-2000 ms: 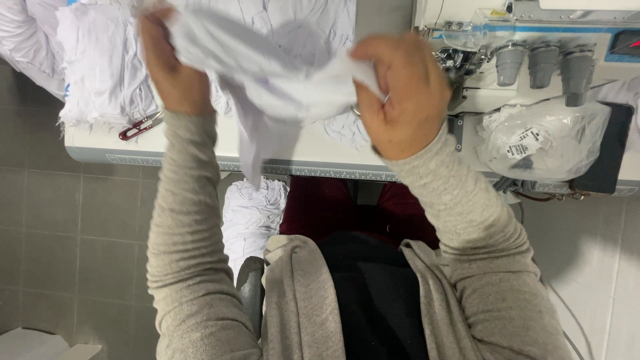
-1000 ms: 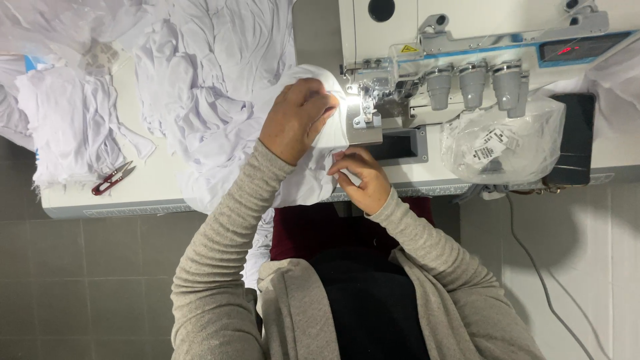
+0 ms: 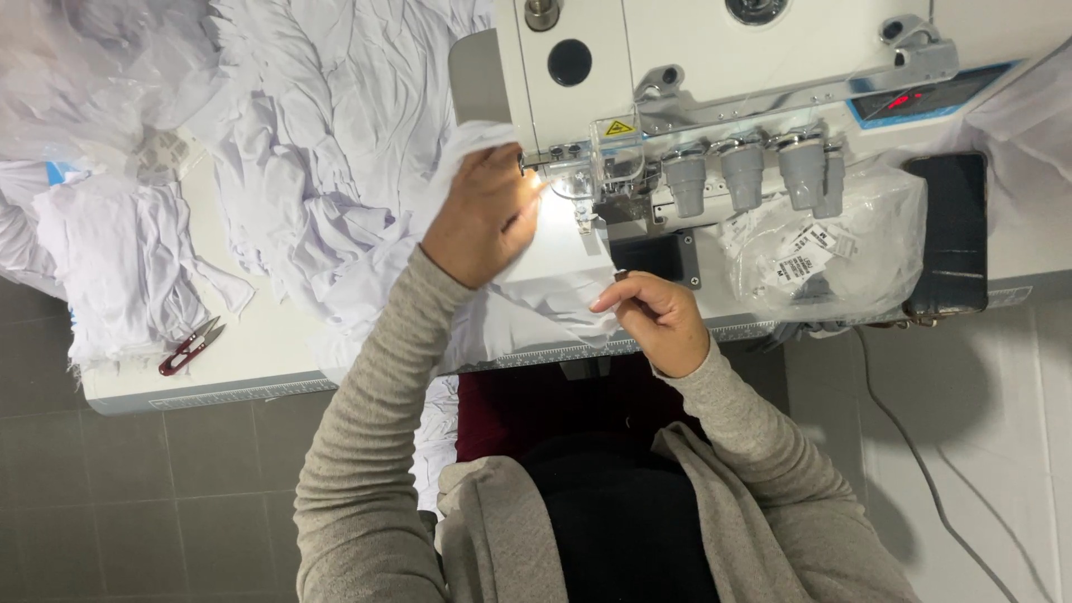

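Observation:
A white fabric piece point(image 3: 553, 289) lies at the presser foot point(image 3: 584, 219) of an overlock sewing machine point(image 3: 578, 109), lit by its lamp. My left hand point(image 3: 490, 218) is on the fabric just left of the foot, fingers bent, with a raised fold of cloth behind them. Nearer the table's front edge, my right hand point(image 3: 657, 318) has its thumb and index finger at the fabric's right edge; whether they pinch it cannot be told. More white cloth point(image 3: 335, 167) is heaped left of the machine.
Thread snips point(image 3: 188, 347) lie by a stack of white pieces point(image 3: 126, 260) at the left. Right of the machine's grey thread tension knobs point(image 3: 743, 172) are a clear plastic bag point(image 3: 871, 243) with labels and a dark phone-like object point(image 3: 950, 234). A cable point(image 3: 904, 444) hangs below.
Two seconds ago both hands held the white fabric up in the air; by one second ago it was down at the machine. Since then my left hand has moved slightly farther up along the fabric.

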